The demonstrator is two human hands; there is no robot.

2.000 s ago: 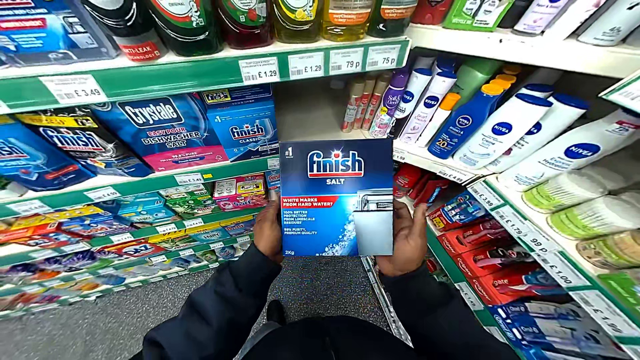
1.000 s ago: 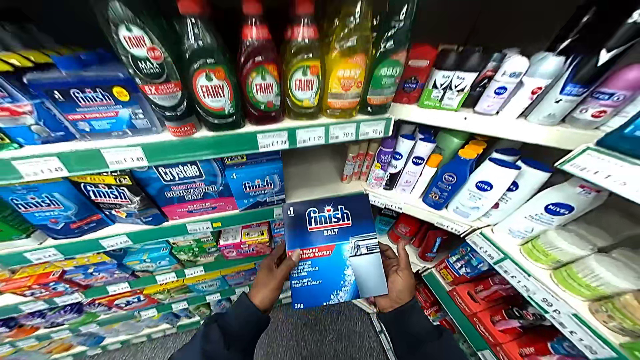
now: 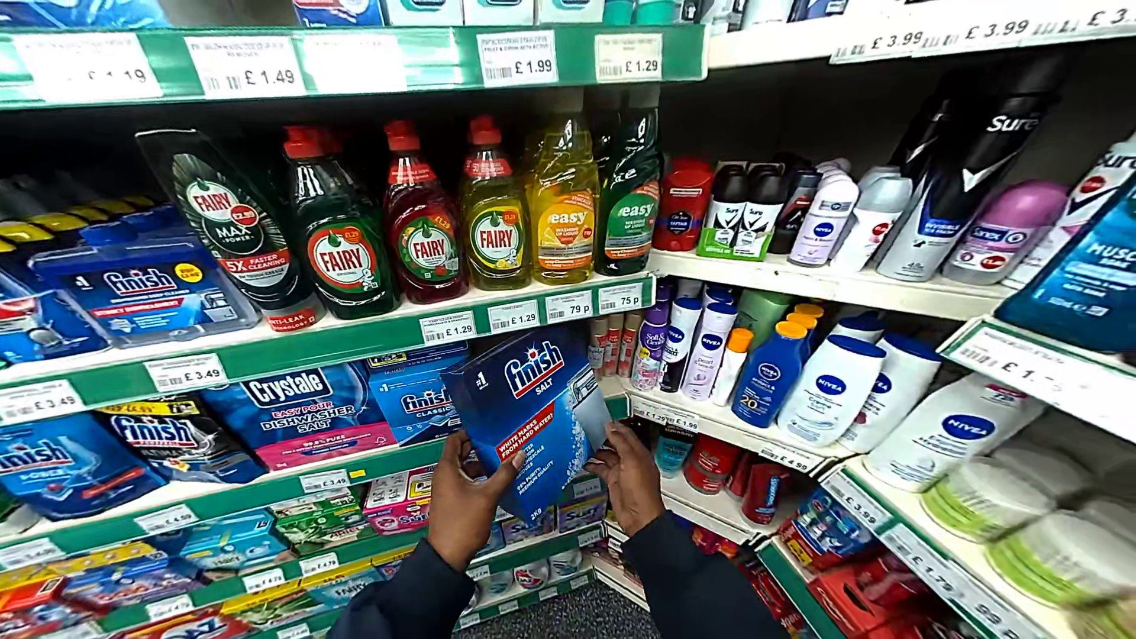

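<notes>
A blue Finish dishwasher salt box (image 3: 532,426) is held up in the middle of the view, turned at an angle so its front and left side show. My left hand (image 3: 470,497) grips its lower left side, thumb across the front. At the lower right edge, my right hand (image 3: 628,470) touches the box with its fingertips. Just left of the box, a blue Finish Classic pack (image 3: 413,395) and a Crystale dishwasher salt bag (image 3: 297,413) stand on the shelf.
Fairy washing-up liquid bottles (image 3: 342,253) line the green-edged shelf (image 3: 355,342) above the box. Nivea lotion bottles (image 3: 830,390) and deodorants fill white shelves on the right. Boxed goods (image 3: 213,541) lie on lower shelves at left, with speckled floor (image 3: 568,617) below.
The box, facing me squarely before, is now tilted and turned so its left side shows. My right hand's hold has shifted to its fingertips. The view has risen to show a higher shelf.
</notes>
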